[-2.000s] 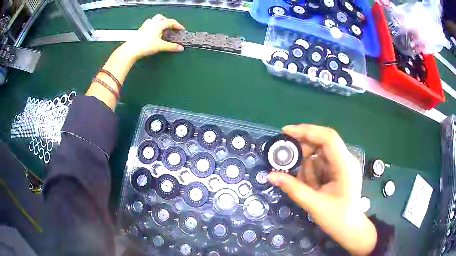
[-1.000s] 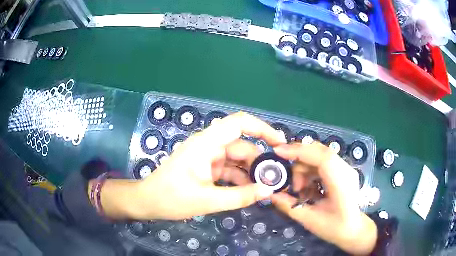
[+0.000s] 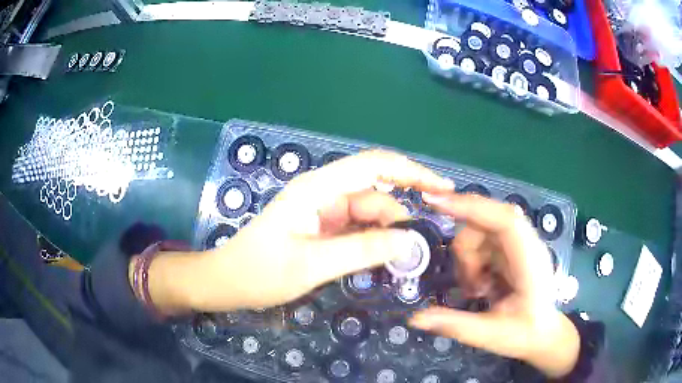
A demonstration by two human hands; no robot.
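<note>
My left hand (image 3: 299, 232) holds a round black-rimmed unit with a pale face (image 3: 410, 256) above the clear tray, its thumb against the face. My right hand (image 3: 497, 277) is just right of the unit, thumb and fingers spread apart around its right side without visibly gripping it. Its palm is blurred, and I cannot tell whether anything thin lies there. The clear blister tray (image 3: 217, 161) below holds rows of similar units (image 3: 289, 161). My hands hide its middle.
White rings and dots (image 3: 82, 161) lie on film at left. A bar with four pale faces (image 3: 93, 60) is at upper left, and grey fixtures (image 3: 321, 16) at the far side. A clear box (image 3: 501, 63), blue bin (image 3: 579, 34), red bin (image 3: 636, 90) and white card (image 3: 641, 286) are right.
My left hand has come from the far fixture to the unit and now holds it. My right thumb and fingers have opened away from the unit. The view has shifted slightly.
</note>
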